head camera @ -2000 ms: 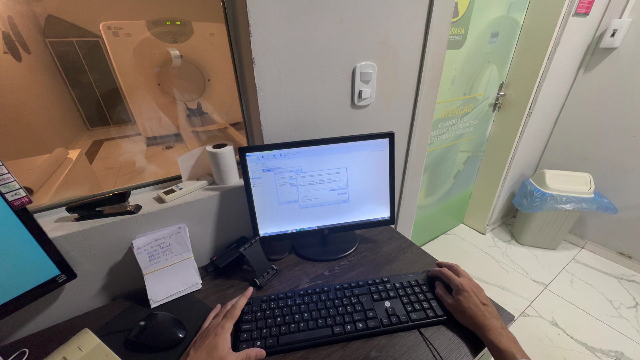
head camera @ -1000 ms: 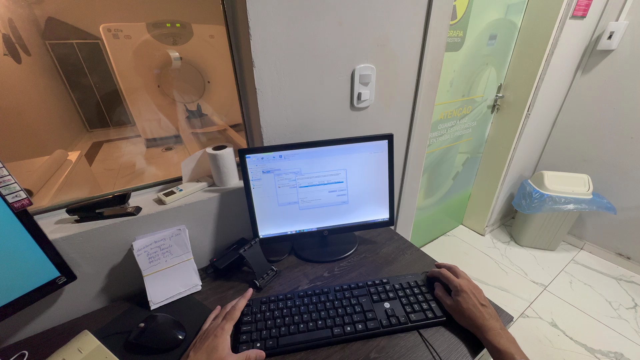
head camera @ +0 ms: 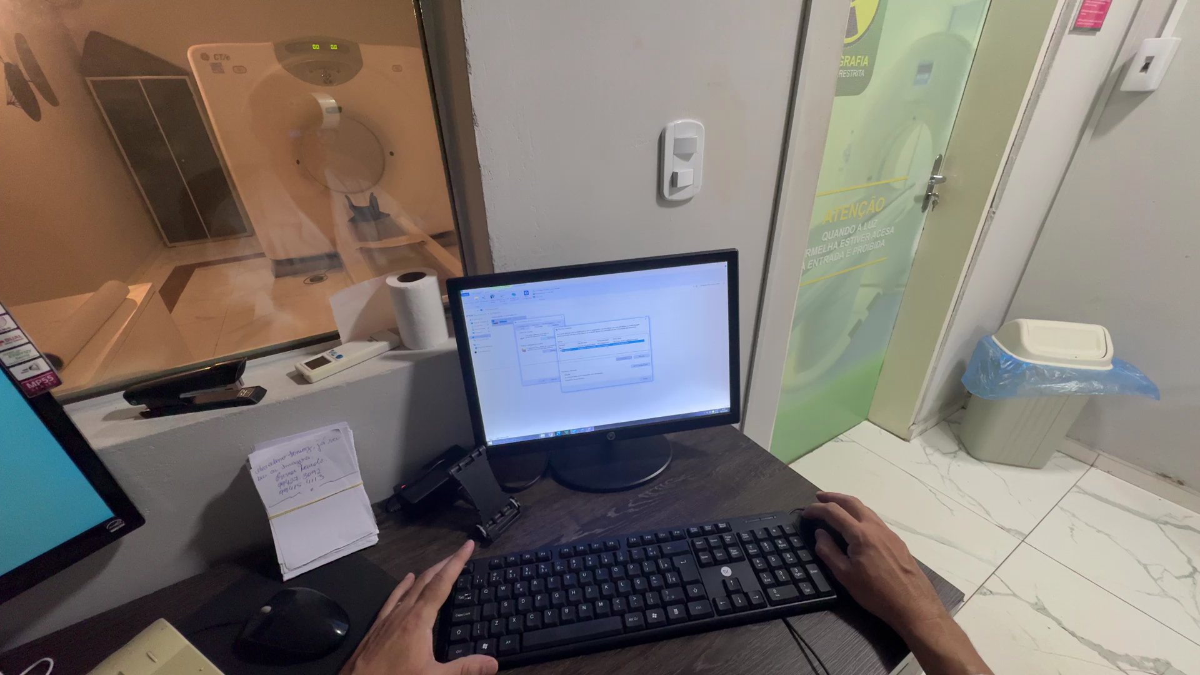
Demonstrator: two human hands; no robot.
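A black computer keyboard (head camera: 637, 591) lies on the dark desk below a monitor (head camera: 600, 347) that shows overlapping dialog windows. My left hand (head camera: 412, 619) rests at the keyboard's left end, fingers apart, with its thumb along the front left corner. At the keyboard's right end, my right hand (head camera: 867, 558) curves over a black mouse (head camera: 825, 532), mostly hidden under the fingers. A second black mouse (head camera: 292, 625) sits on a dark pad, left of my left hand, untouched.
A banded paper stack (head camera: 314, 506) and black stand (head camera: 483, 497) are behind the keyboard. On the ledge are a stapler (head camera: 192, 386), remote control (head camera: 345, 358) and paper roll (head camera: 418, 309). A scanner (head camera: 328, 150) shows through the window. A bin (head camera: 1022, 422) is right.
The dialog windows on the monitor have changed; the front one now shows a list with a highlighted row. Both hands have stayed at the two ends of the keyboard.
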